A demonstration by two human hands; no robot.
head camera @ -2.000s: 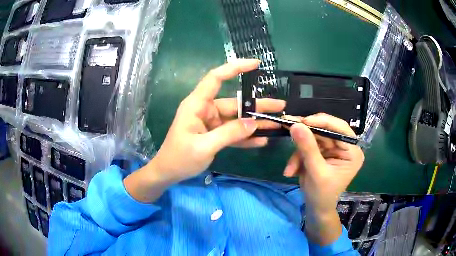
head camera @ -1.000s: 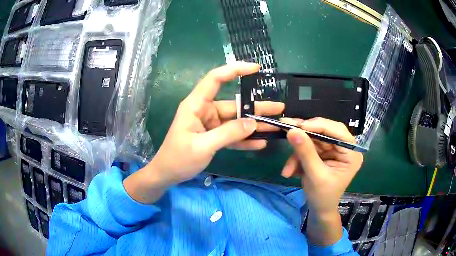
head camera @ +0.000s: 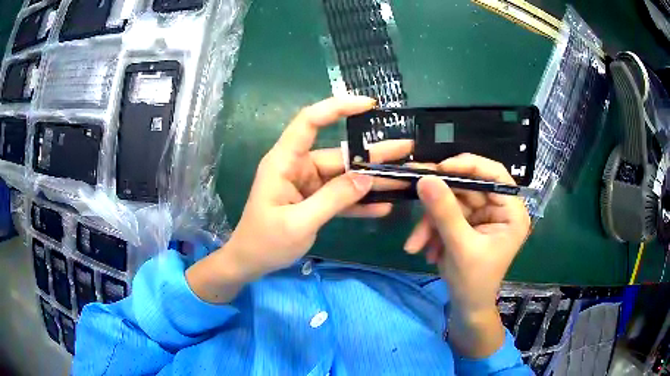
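Observation:
A black phone frame (head camera: 470, 136) lies sideways above the bench, its end with cut-outs at the left. My left hand (head camera: 294, 183) holds that left end, index finger at the top edge and thumb at the lower corner. A small white tab (head camera: 344, 156) shows at the frame's left edge by my fingers. My right hand (head camera: 474, 220) holds dark tweezers (head camera: 441, 177) almost level across the frame's lower side. The tweezer tips are at the lower left corner, near my left thumb. Whether the tips grip anything cannot be told.
A strip of black die-cut parts (head camera: 364, 51) lies behind the frame. Blister trays with black frames (head camera: 110, 110) and crinkled film stand at left. Striped sheets (head camera: 569, 103), a tape dispenser (head camera: 630, 176) and wooden strips (head camera: 521, 16) are at right. More trays (head camera: 532, 319) are below the bench edge.
The tweezers have turned to lie flatter, their rear end higher than before. The frame and my left hand have shifted slightly left.

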